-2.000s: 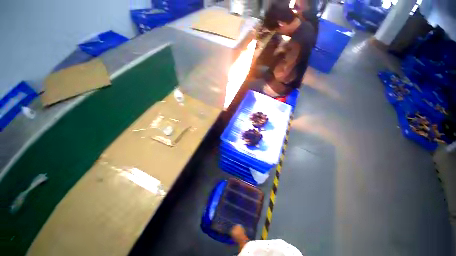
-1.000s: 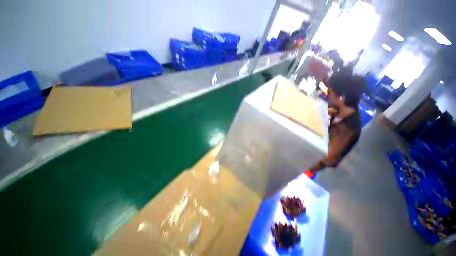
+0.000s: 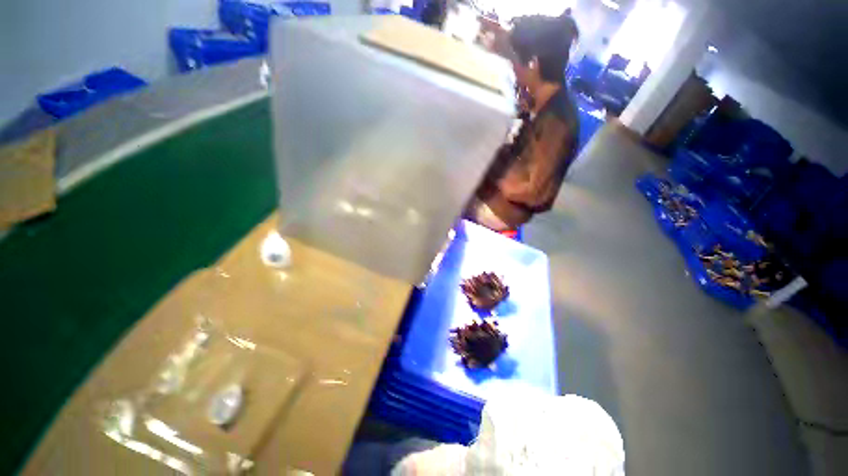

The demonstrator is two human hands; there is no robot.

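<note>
Two dark brown spiky pieces lie in a blue tray [image 3: 532, 372] on top of a stack of blue trays. One piece [image 3: 485, 291] is farther back, the other [image 3: 479, 343] nearer. A white, overexposed sleeve-like shape enters at the bottom edge, in front of the stack. A pale pinkish shape beside it may be my right hand [image 3: 432, 461]; it is cut off and blurred, so its fingers cannot be made out. It does not visibly touch the pieces. My left hand is not in view.
Left of the trays is a cardboard-covered bench [image 3: 321, 284] with a white bottle [image 3: 275, 250], a small white object [image 3: 225, 405] and thin pale sticks. A grey metal box [image 3: 363, 139] stands behind, beside a green belt [image 3: 186, 186]. A seated person [image 3: 549, 139] is beyond; blue crates [image 3: 716, 242] lie right.
The view has swung up, then partly back down. The box and trays look nearer than two seconds ago. The hand seen at the low blue stool then is no longer clearly visible.
</note>
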